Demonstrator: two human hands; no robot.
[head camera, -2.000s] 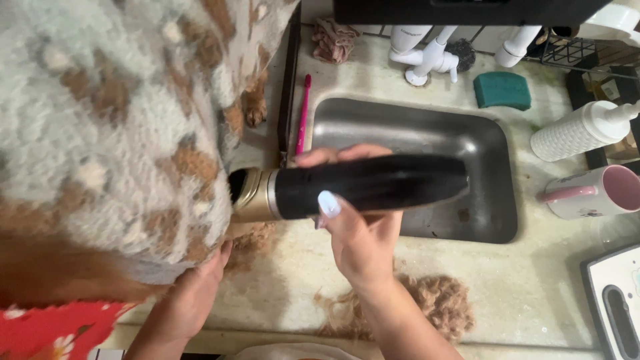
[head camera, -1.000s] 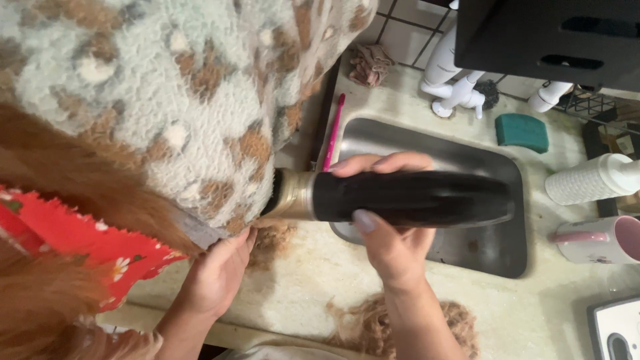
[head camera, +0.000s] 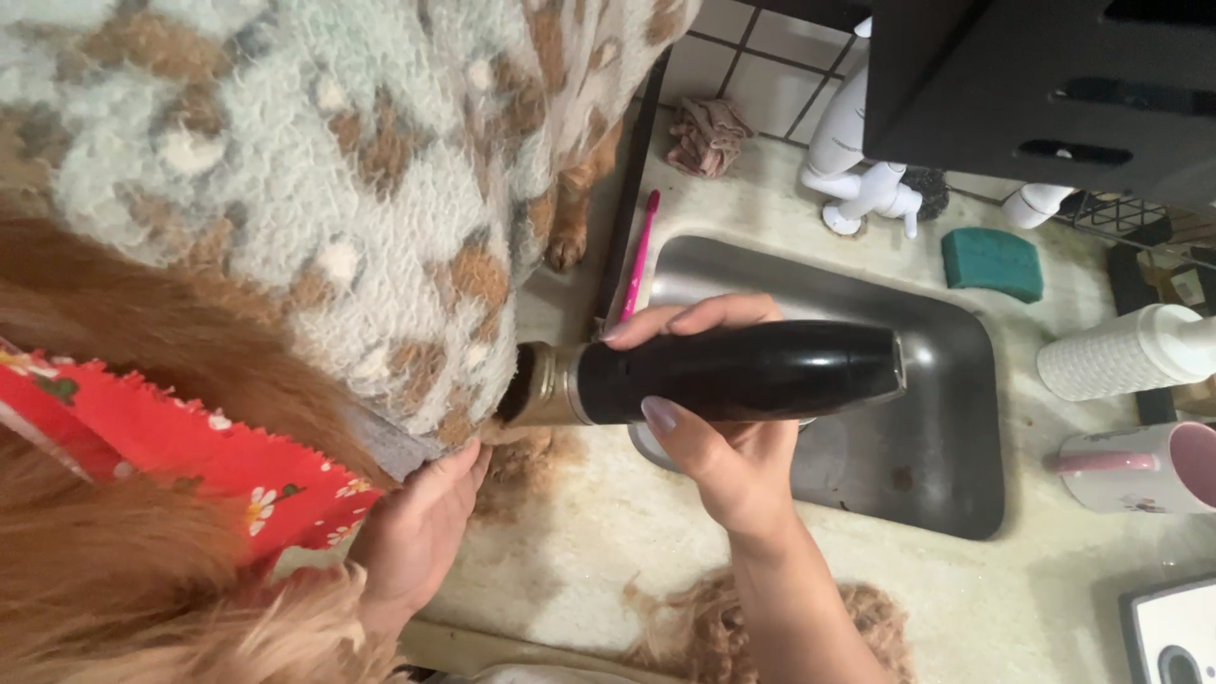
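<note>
A dog with reddish-brown fur (head camera: 142, 570) fills the left side, wearing a fuzzy patterned garment (head camera: 399, 171) and a red floral bandana (head camera: 209, 437). My right hand (head camera: 731, 437) grips a black and gold hair clipper (head camera: 741, 370), thumb on the near side and fingers on the far side. The clipper's head end meets the garment's lower edge, where the blade is hidden. Just below, my left hand (head camera: 427, 532) rests at the grey hem (head camera: 389, 446), its fingertips touching the cloth. Whether those fingers pinch the hem is not clear.
Beneath the clipper lies a steel sink (head camera: 902, 475) set in a pale stone counter (head camera: 570, 589). Clumps of cut fur (head camera: 703, 627) lie nearby. Around the sink are a pink toothbrush (head camera: 641, 252), crumpled cloth (head camera: 708, 138), white faucet (head camera: 869, 195), green sponge (head camera: 993, 261), white bottle (head camera: 1111, 351) and mug (head camera: 1130, 465).
The view has shifted, showing more of the bandana and the dog's brown fur. My right hand keeps its grip on the clipper near the garment's edge, and my left hand stays beside the hem.
</note>
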